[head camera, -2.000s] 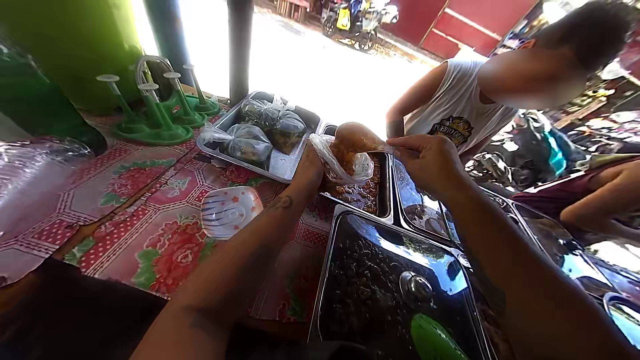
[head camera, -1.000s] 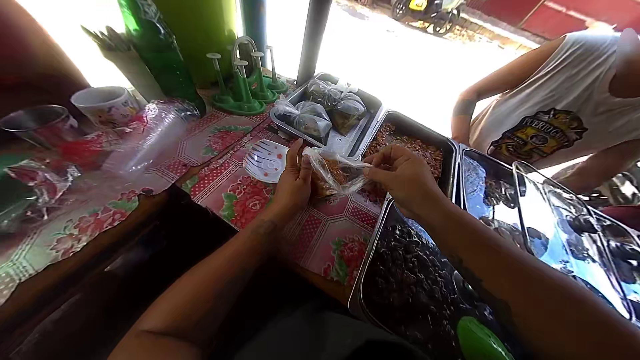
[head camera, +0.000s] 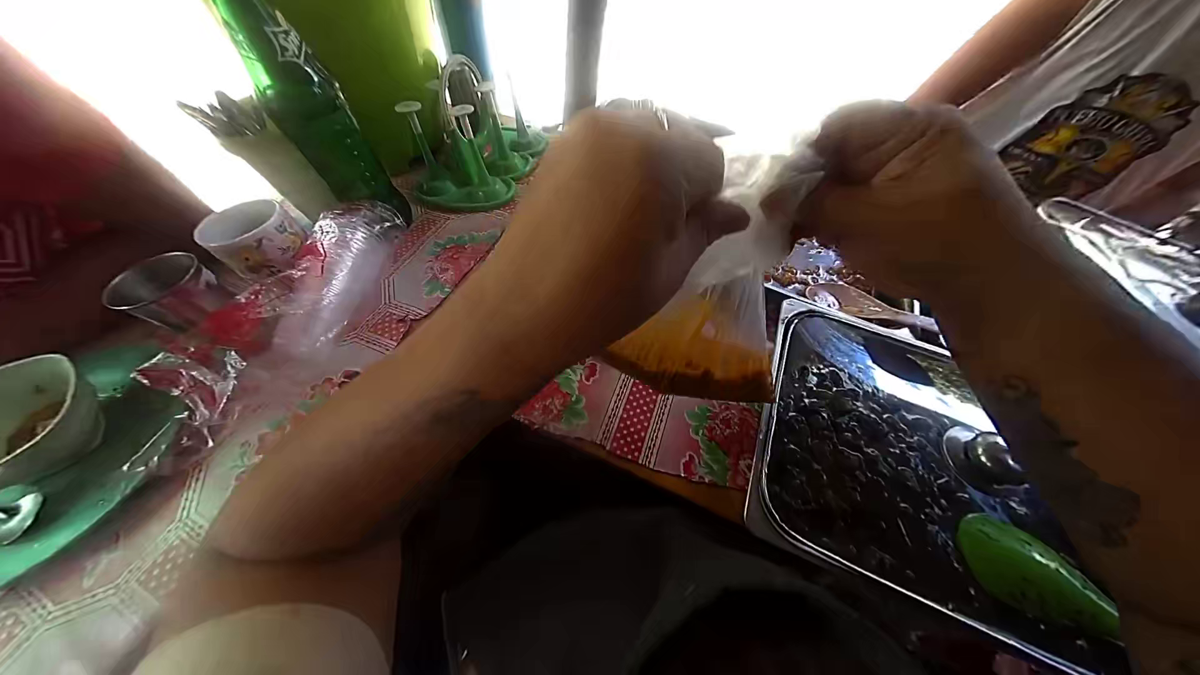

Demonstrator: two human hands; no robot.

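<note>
A clear plastic bag of orange-brown food (head camera: 703, 347) hangs between my two hands, its lower part bulging above the flowered tablecloth. My left hand (head camera: 656, 178) is closed on the bag's gathered top from one side, and my right hand (head camera: 881, 169) pinches the same neck from the other. Just beyond and below my right hand, a metal tray of reddish-brown food (head camera: 816, 272) shows in part, with what looks like a wooden spoon (head camera: 858, 302). Below my right forearm lies a steel tray with a shiny lid (head camera: 872, 450); a green handle or scoop (head camera: 1036, 574) rests on it.
A green cup rack (head camera: 469, 183) and a green glass bottle (head camera: 347, 141) stand at the back left. Nearer are a printed mug (head camera: 251, 239), a metal cup (head camera: 159, 286), crumpled clear plastic (head camera: 342, 272) and a bowl (head camera: 47, 422) on a green tray. A person in a white top (head camera: 1116, 122) is at the right.
The bag was held low over the tablecloth one second ago; both hands have raised it, and its neck is now drawn together between them. The view has turned left.
</note>
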